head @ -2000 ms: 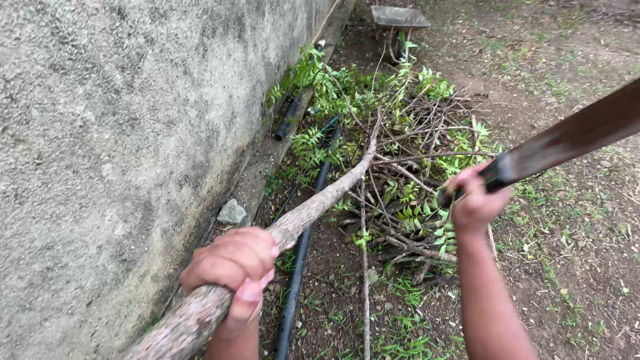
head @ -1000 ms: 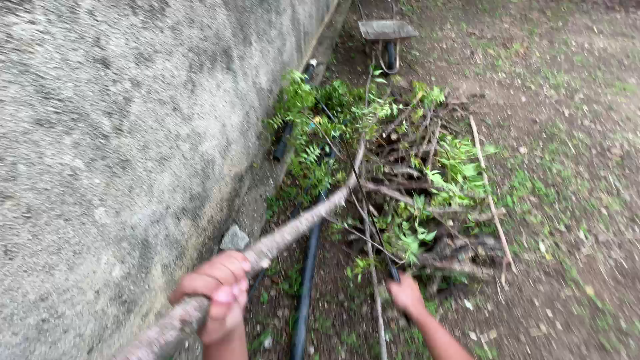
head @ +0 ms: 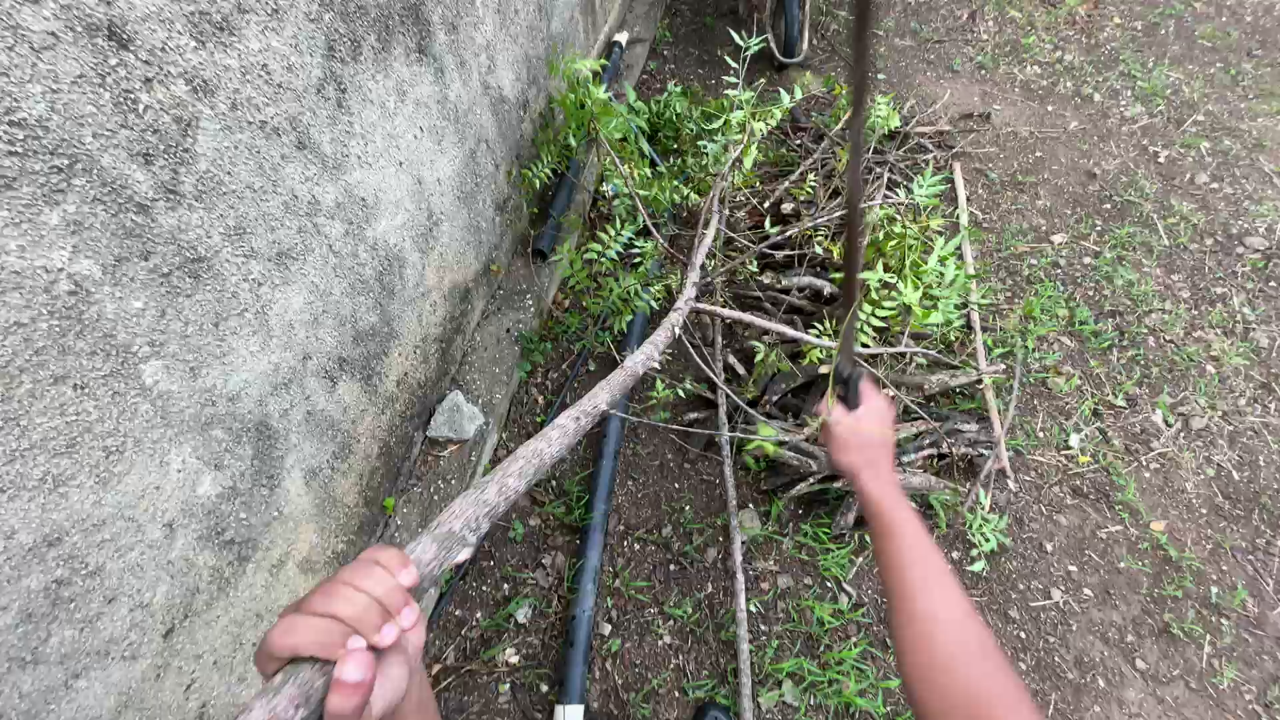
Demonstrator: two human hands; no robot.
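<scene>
My left hand (head: 350,630) is closed around the thick lower end of a long tree branch (head: 570,430), which slants up and away to leafy twigs (head: 740,110). In my right hand (head: 860,430) is the dark handle of a machete (head: 856,190), its blade pointing up and seen nearly edge-on. The right hand is over a pile of cut branches (head: 800,290), to the right of the held branch's fork. A thin side shoot of that branch passes close to the machete's handle; whether they touch I cannot tell.
A rough concrete wall (head: 250,250) runs along the left, with a grey stone (head: 455,417) at its foot. Black pipes (head: 592,540) lie on the ground beneath the branch. A wheelbarrow's wheel (head: 790,30) shows at the top. A straight stick (head: 975,310) borders the pile at right.
The machete, slanting to the upper right two seconds ago and pointing up-left over the branch one second ago, now points up. My left hand has kept its grip on the branch.
</scene>
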